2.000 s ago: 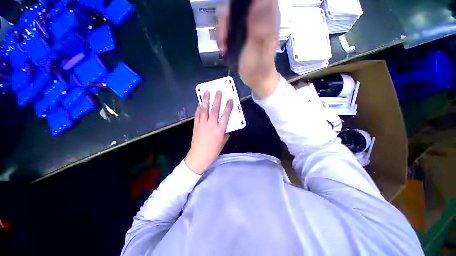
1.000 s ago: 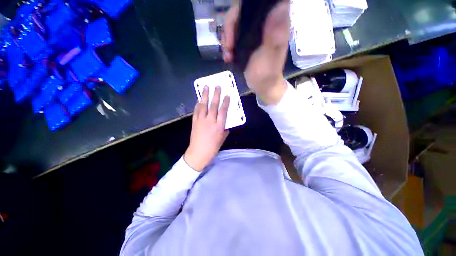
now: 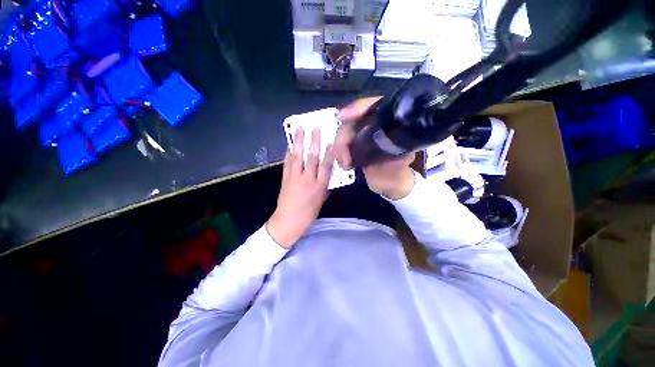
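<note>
A white back cover plate [image 3: 321,125] lies at the bench's front edge, with small holes near its edges. My left hand [image 3: 303,188] rests on it with spread fingers and presses it from the near left side. My right hand [image 3: 384,172] is shut around a thick black electric screwdriver [image 3: 391,129], which leans up and to the right. The screwdriver's lower end is at the right side of the plate; its tip is hidden. Whatever lies under the plate is hidden too.
A silver-grey screw feeder [image 3: 333,54] stands beyond the plate, beside white cover stacks [image 3: 402,46]. Blue battery packs [image 3: 129,82] are heaped at the left. An open cardboard box [image 3: 549,193] with white and black cameras [image 3: 495,215] is at the right, below the bench edge.
My right hand has come down and nearer with the screwdriver, from beside the feeder to the plate's right side. The feeder is now uncovered. My left hand has stayed on the plate.
</note>
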